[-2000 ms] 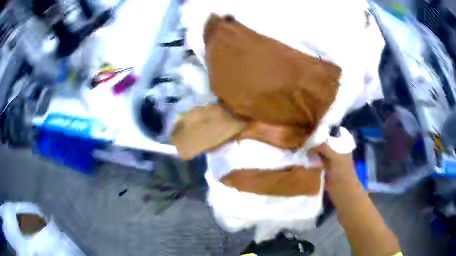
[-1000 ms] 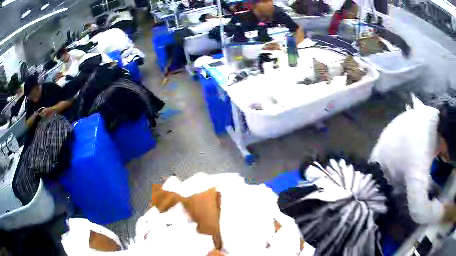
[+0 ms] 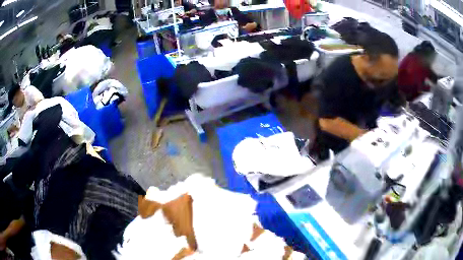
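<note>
A heap of cut pieces fills the bottom middle, close to the camera. Its white fabric (image 3: pixel 223 216) is bright and crumpled. Brown panels (image 3: pixel 180 219) show between the white folds, with smaller brown patches lower right. Another white piece (image 3: pixel 43 242) with a brown patch lies at the bottom left corner. The underside of the heap is hidden. Neither of my hands can be made out.
A person in black (image 3: pixel 337 96) works at a machine table on the right. White cloth (image 3: pixel 271 155) lies at that table's left end. Dark striped fabric (image 3: pixel 99 203) is heaped at left. A speckled floor aisle (image 3: pixel 172 167) runs ahead, with blue bins (image 3: pixel 155 84) beside it.
The view has moved along the aisle. The black-and-white bundle and white-sleeved person at right are gone; a person in black and a machine table now show there. The brown-and-white heap stays in front of me.
</note>
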